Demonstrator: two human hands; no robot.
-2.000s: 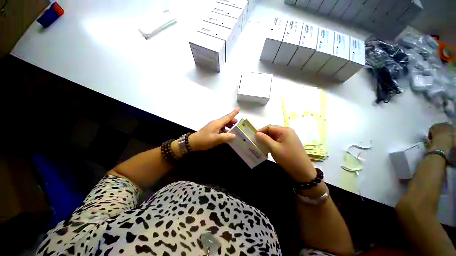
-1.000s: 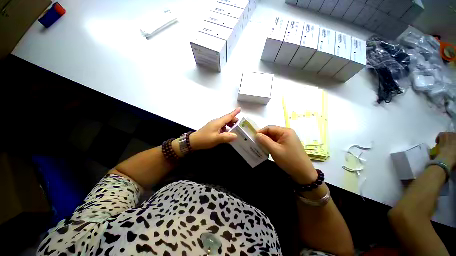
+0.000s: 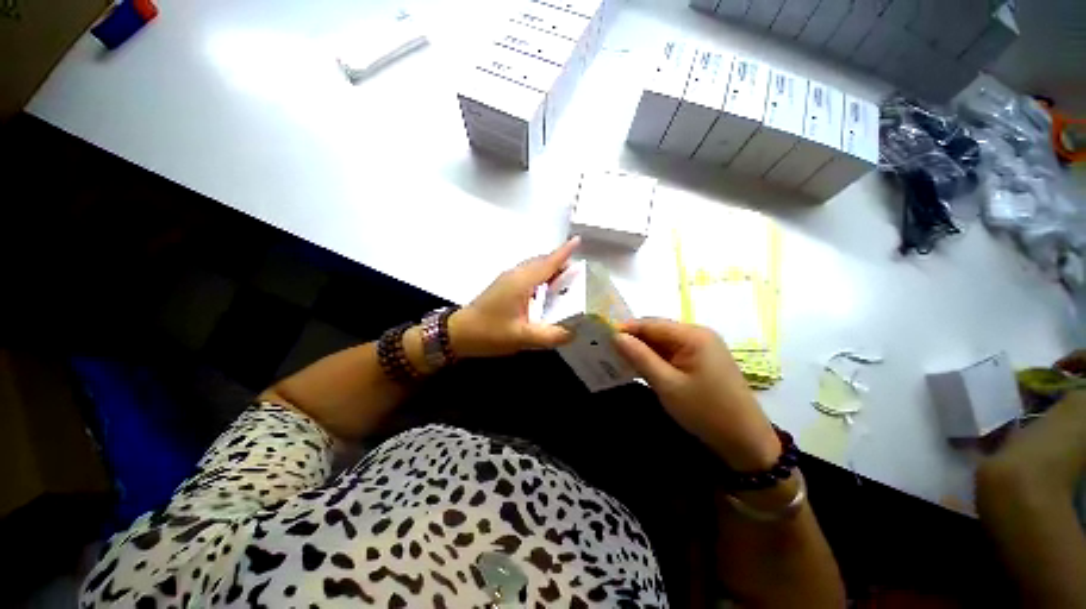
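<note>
A small white retail box (image 3: 599, 357) is held in front of me at the table's front edge, tilted, with small print on its side. A yellow insert (image 3: 604, 300) shows at its upper opening. My left hand (image 3: 515, 312) grips the box from the left, with the index finger stretched up along it. My right hand (image 3: 681, 371) pinches the yellow-edged piece and the box's right side between thumb and fingers. The inside of the box is mostly hidden.
A single white box (image 3: 613, 208) stands just beyond my hands. Rows of cartons (image 3: 753, 119) stand behind it. Yellow blanks (image 3: 731, 286) and curled white strips (image 3: 841, 387) lie to the right. Bagged black cables (image 3: 923, 179) are farther right. Another person's arm (image 3: 1038, 476) is beside a white box (image 3: 974, 396).
The box in my hands has tilted and its yellow-edged piece now stands out more at the top. My right hand has moved slightly down and right. The other person's arm has shifted.
</note>
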